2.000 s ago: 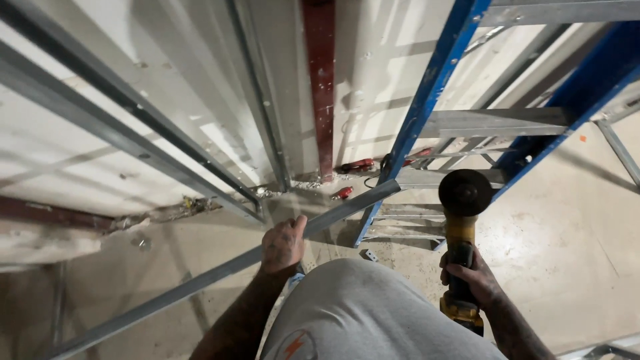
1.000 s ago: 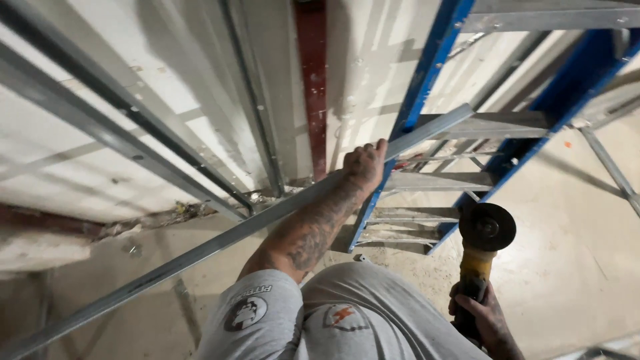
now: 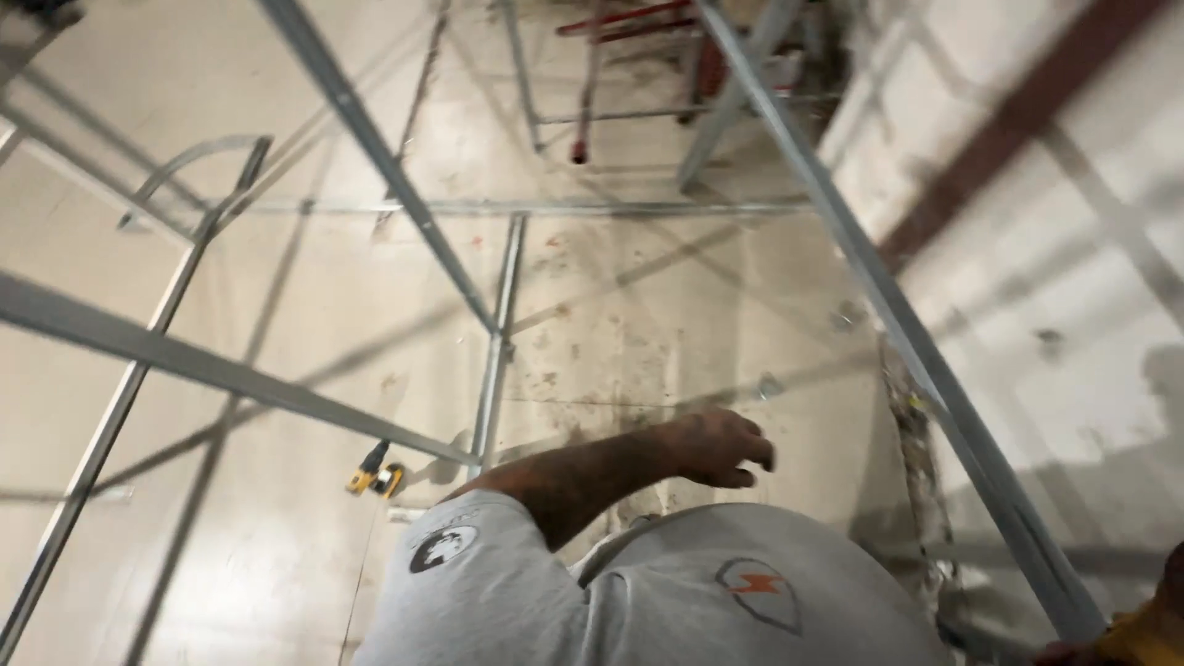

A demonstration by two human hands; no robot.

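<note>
My left hand [image 3: 721, 449] is empty, its fingers apart and slightly curled, with the forearm stretched across in front of my body above the floor. At the bottom right corner, part of my right hand [image 3: 1064, 653] shows beside the yellow body of the angle grinder [image 3: 1142, 638]; most of both is cut off by the frame edge. A long galvanized metal stud [image 3: 888, 305] slants down the right side, its lower end close to that hand. Whether the hand touches the stud cannot be told.
A yellow and black cordless drill [image 3: 375, 474] lies on the floor at the left. Metal framing studs [image 3: 398, 185] cross the left side, joined to floor track [image 3: 499, 370]. A red metal stand [image 3: 583, 92] is at the top. The wall [image 3: 1091, 305] runs along the right.
The view has swung far round. My left hand, earlier on a long metal stud, has let go and is empty. The blue ladder has left the view; the cordless drill is now in sight.
</note>
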